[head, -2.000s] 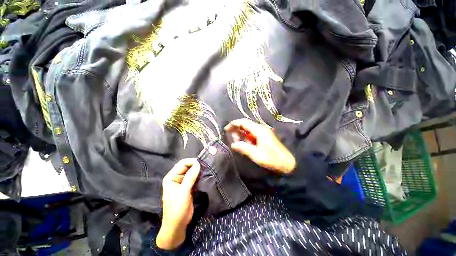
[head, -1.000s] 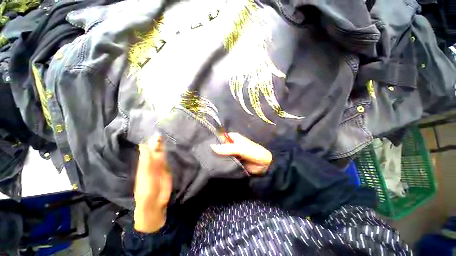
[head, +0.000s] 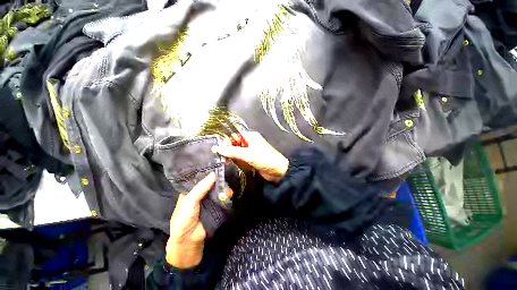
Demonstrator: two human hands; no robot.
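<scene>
A washed grey-black denim jacket (head: 351, 102) with a yellow and white wing print is spread in front of me, bright with glare at its middle. My left hand (head: 190, 224) grips the cuff (head: 195, 158) from below, thumb on top, beside a gold button (head: 223, 197). My right hand (head: 252, 154) pinches the upper edge of the cuff with thumb and fingertips. A small red tool, likely thread snips (head: 240, 140), shows between its fingers; its blades are hidden.
More dark denim jackets (head: 448, 79) lie heaped at both sides and behind. A green plastic crate (head: 459, 198) with pale cloth stands at lower right, beside a blue edge (head: 411, 212). A white table surface (head: 59, 198) shows at left. My patterned lap (head: 317, 260) is below.
My left hand has come off the flat cloth and now holds the cuff. My right hand has moved left and slightly up to the cuff edge. The cuff is lifted and turned, showing its button.
</scene>
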